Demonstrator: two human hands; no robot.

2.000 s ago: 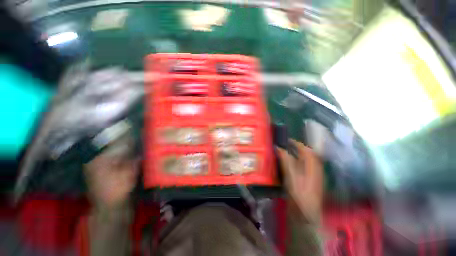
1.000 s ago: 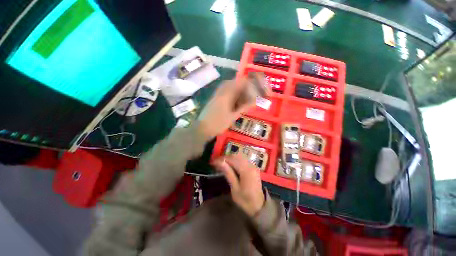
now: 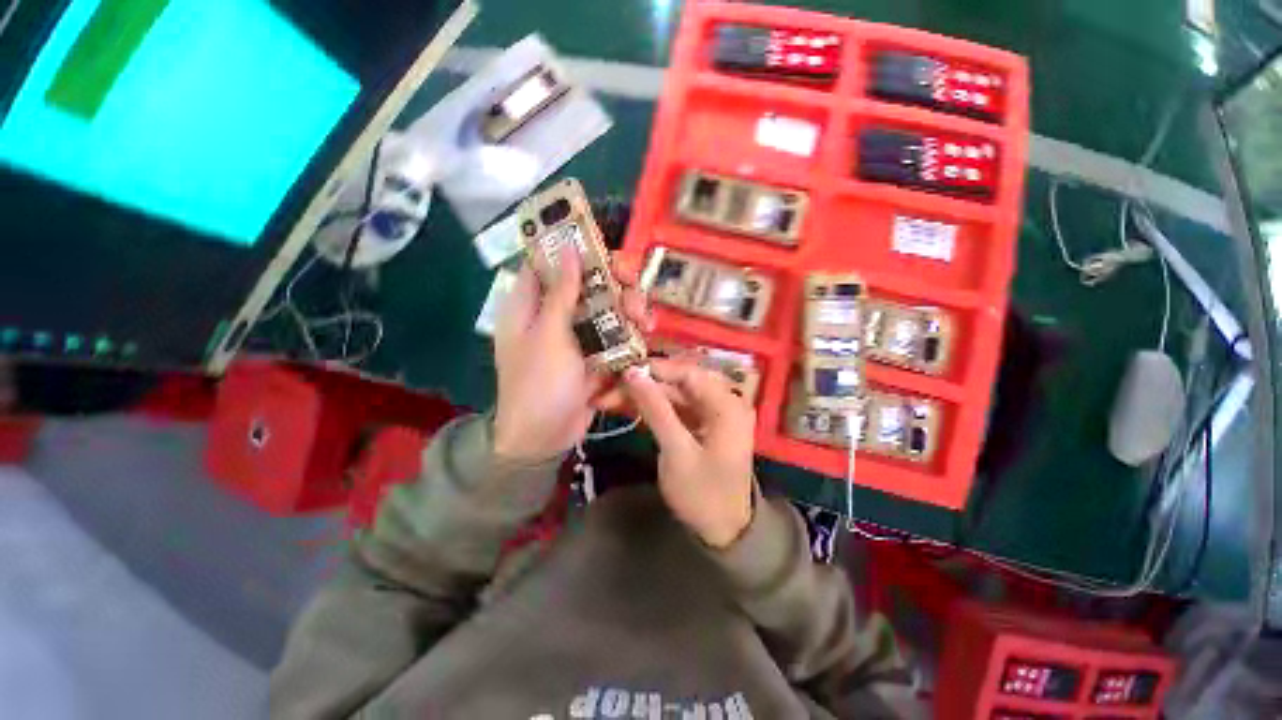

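Note:
My left hand [image 3: 541,363] holds a gold feature phone [image 3: 584,281] back side up, left of the tray. My right hand [image 3: 703,443] pinches the plug of a white USB cable [image 3: 612,431] at the phone's lower end; the fingers partly hide the joint. The red phone tray [image 3: 830,134] holds black-and-red phones face-up at the far end and gold phones back-up nearer me. One barcode label [image 3: 787,134] lies in the left column, another in the right. A cabled gold phone [image 3: 835,338] lies across the right column's near phones.
A gold phone [image 3: 526,104] lies on a white sheet [image 3: 570,141] at upper left. A cyan-screened monitor [image 3: 169,113] stands left, another at the right edge. A white mouse [image 3: 1146,408] and cables are right of the tray. A red stool [image 3: 281,439] and red trays [image 3: 1069,654] are below.
The second left compartment's face-up phone is gone, showing a label. A gold phone lies in the third. My left hand has moved from the tray; both hands are now together at the held phone.

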